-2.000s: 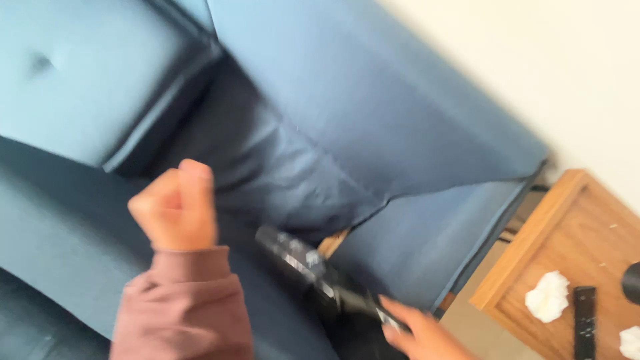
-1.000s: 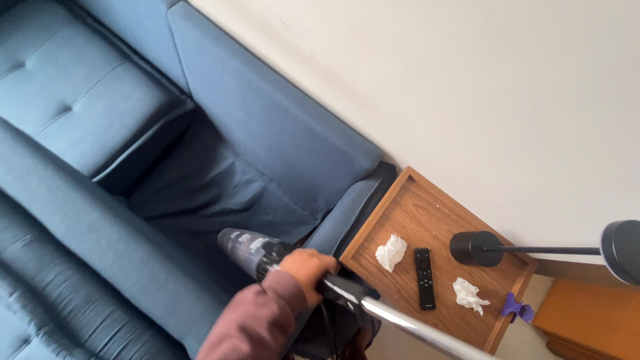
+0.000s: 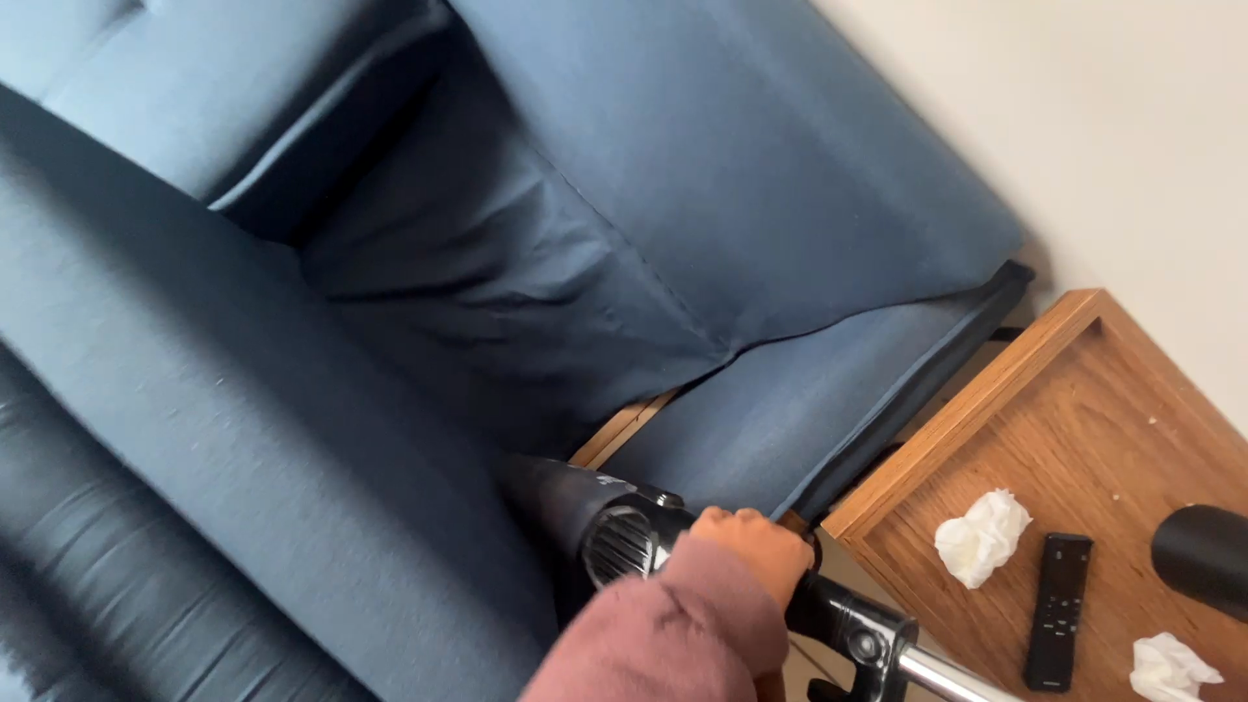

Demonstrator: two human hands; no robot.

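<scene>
My left hand point(image 3: 751, 554), in a dusty-pink sleeve, grips the black body of a vacuum cleaner point(image 3: 624, 531) at lower centre. The vacuum's dark nozzle end points up and left into the shadowed gap of a blue upholstered sofa point(image 3: 780, 175). A silver metal tube point(image 3: 951, 675) runs from the black joint toward the lower right. Wrinkled dark lining fabric point(image 3: 507, 263) lies between the sofa's seat cushion and its arm, and a strip of wooden frame point(image 3: 624, 427) shows just above the vacuum. My right hand is not visible.
A wooden tray-top side table point(image 3: 985, 429) stands at the right, against the pale wall. On it lie a black remote control point(image 3: 1059, 612), two crumpled white tissues point(image 3: 981, 538) point(image 3: 1170, 669) and a black cylindrical base point(image 3: 1204, 561).
Two seconds ago my left hand was a raised fist apart from the vacuum, which my right hand held; now my left hand is on it. The view has moved closer to the sofa since one second ago.
</scene>
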